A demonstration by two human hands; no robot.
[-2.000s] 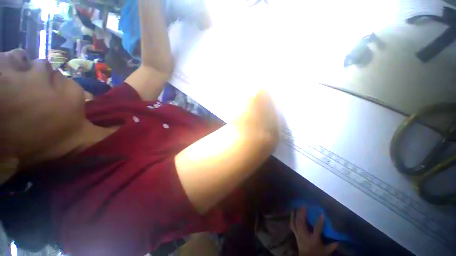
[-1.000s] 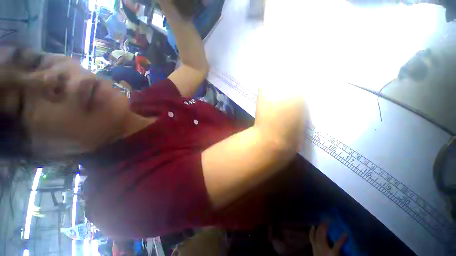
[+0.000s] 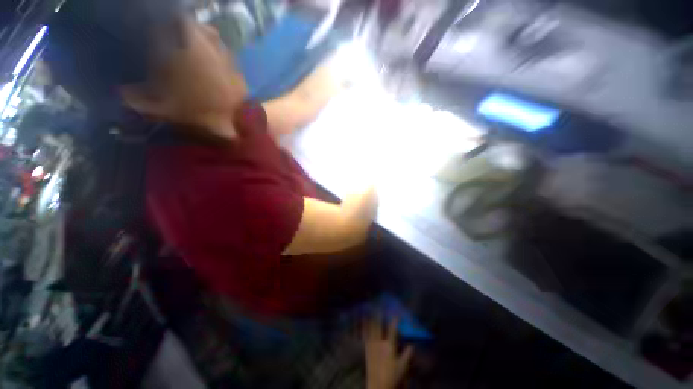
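No hand can be surely told as mine. A blurred hand (image 3: 384, 353) with spread fingers shows at the bottom edge beside a blue thing (image 3: 406, 319); I cannot tell whose it is or whether it holds anything. A pale table (image 3: 471, 273) runs diagonally, its middle washed out by glare. Olive looped handles, like those of scissors (image 3: 479, 209), lie on it. Behind them is a lit blue-white rectangle, possibly a phone screen (image 3: 519, 112).
A person in a dark red shirt (image 3: 220, 205) is at the table, both forearms reaching into the glare. A bright blue cloth or cover (image 3: 277, 57) is beyond them. A dark area (image 3: 577, 262) lies right of the loops. Blurred clutter fills the left.
The view has swung and blurred. The person in red shows smaller and turned further away. The looped handles have shifted left in the picture, and the lit rectangle has come into view.
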